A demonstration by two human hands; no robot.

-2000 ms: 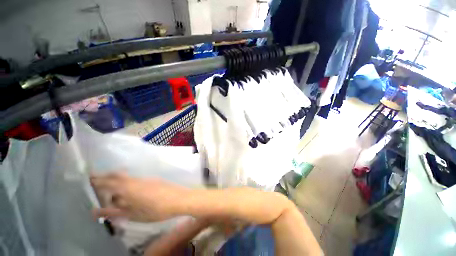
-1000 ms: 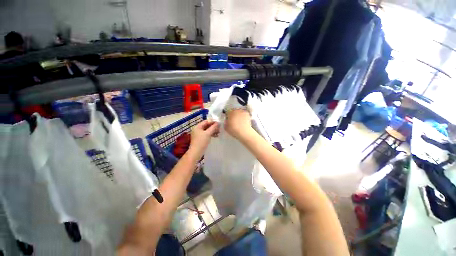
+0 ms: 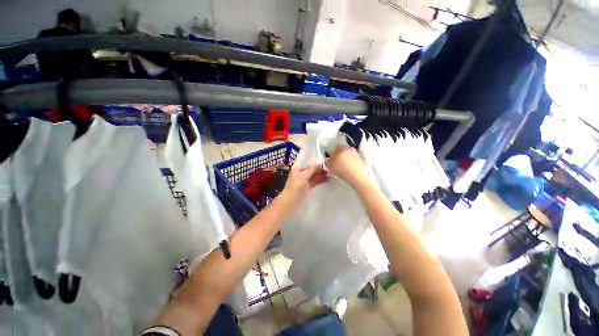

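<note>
A white sleeveless blouse (image 3: 328, 230) hangs from the grey rail (image 3: 263, 98), at the near end of a tight group of white garments. My left hand (image 3: 307, 177) pinches its front edge just below the neckline. My right hand (image 3: 343, 161) is at the same edge, a little higher and to the right, with its fingertips partly hidden by the cloth. The two hands are close together. Any button between them is too small to see. Black hangers (image 3: 397, 113) are bunched on the rail above the group.
Several white blouses (image 3: 125, 197) hang at left. A blue crate (image 3: 226, 172) with dark red cloth stands beyond the rail, a red stool (image 3: 277, 125) behind it. Dark garments (image 3: 460, 79) hang at right, near a wooden stool (image 3: 540, 216) and worktable (image 3: 555, 295). A person (image 3: 66, 46) is at back left.
My hands have moved from the left blouses to the blouse at the group's near end and now hold its front edge. The view has shifted, and the person at back left shows more.
</note>
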